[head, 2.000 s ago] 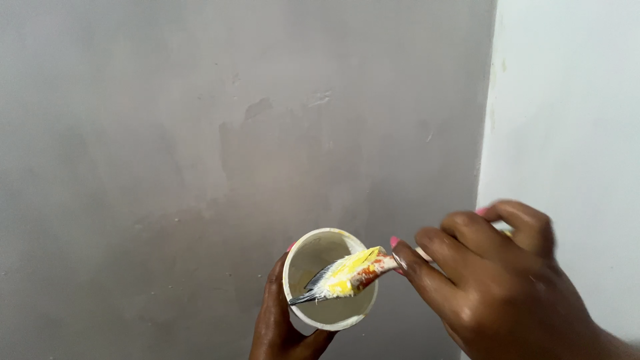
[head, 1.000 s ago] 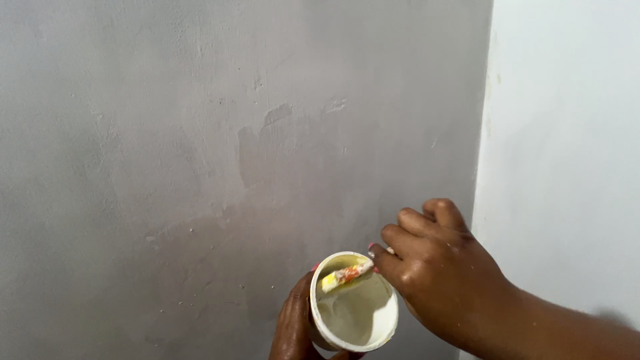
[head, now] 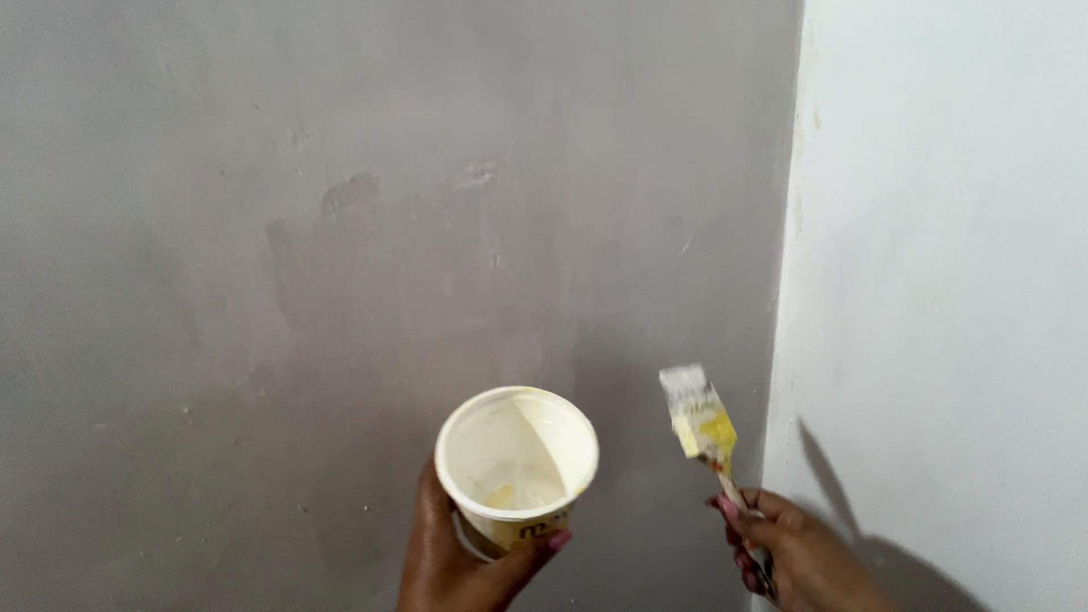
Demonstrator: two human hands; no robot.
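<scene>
A white plastic tub [head: 515, 455] with printing on its side is gripped by my left hand [head: 472, 552], its open mouth facing me and a little pale residue at the bottom. To the right of it, my right hand [head: 786, 540] is closed around the handle of a paintbrush [head: 701, 416]. The brush points up and slightly left, its bristles whitish at the tip and its ferrule smeared with yellow and white paint. Bristles and tub are apart, and the brush does not appear to touch the wall behind.
A grey wall [head: 510, 280] with darker patches and small rough marks fills the left and middle. At the right it meets a white wall [head: 943, 255] in a vertical corner, where the shadow of my right hand and the brush falls.
The brush, inside the tub's mouth one second ago, is now out of it and to the right, bristles upward. My left hand still holds the tub.
</scene>
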